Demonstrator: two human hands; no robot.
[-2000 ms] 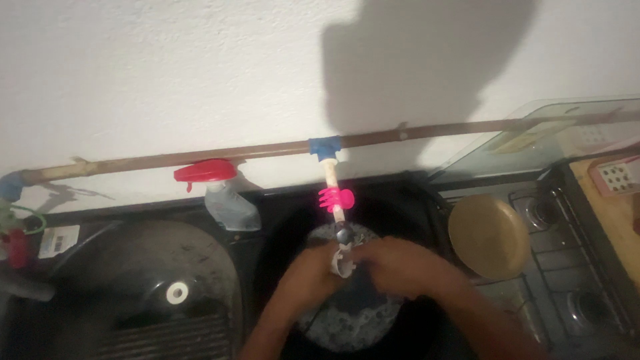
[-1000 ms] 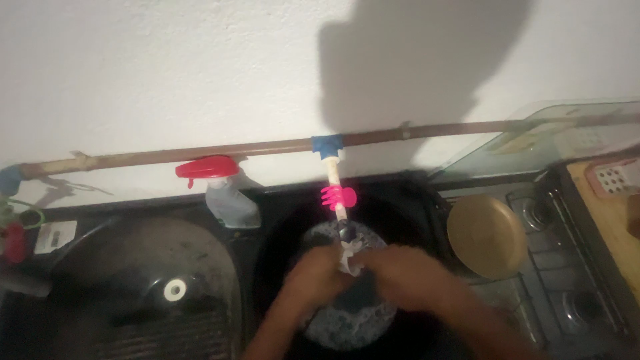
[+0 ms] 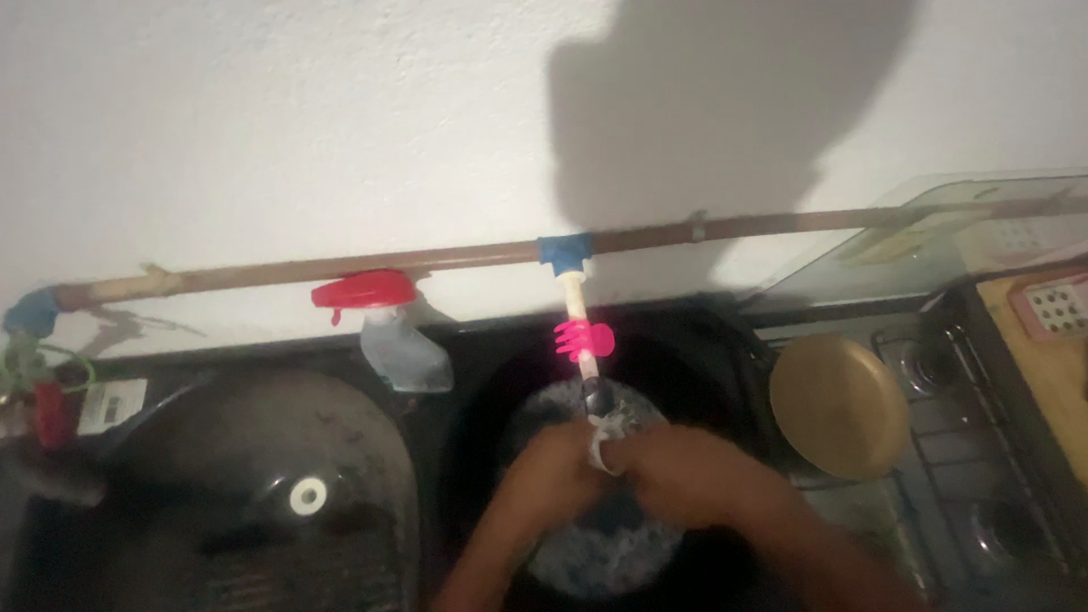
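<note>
My left hand (image 3: 557, 476) and my right hand (image 3: 688, 476) meet under the spout of a tap, both closed on a white wet cloth (image 3: 605, 442). The cloth is small and partly hidden by my fingers. Just above it is the dark tap end (image 3: 597, 395) on a white pipe (image 3: 576, 297), with a pink claw hair clip (image 3: 585, 340) gripped round the pipe. Below my hands lies foamy water (image 3: 603, 557) in a round dark basin (image 3: 476, 442).
To the left are a spray bottle (image 3: 404, 348) with a red head and a black sink (image 3: 340, 408) with a white drain ring (image 3: 308, 496). At right, a round tan pan (image 3: 839, 406) sits on a gas stove (image 3: 943, 442). A brown pipe (image 3: 459, 257) runs along the wall.
My hands stay together below the tap, and the white cloth between them has changed shape. Everything around them stands as before.
</note>
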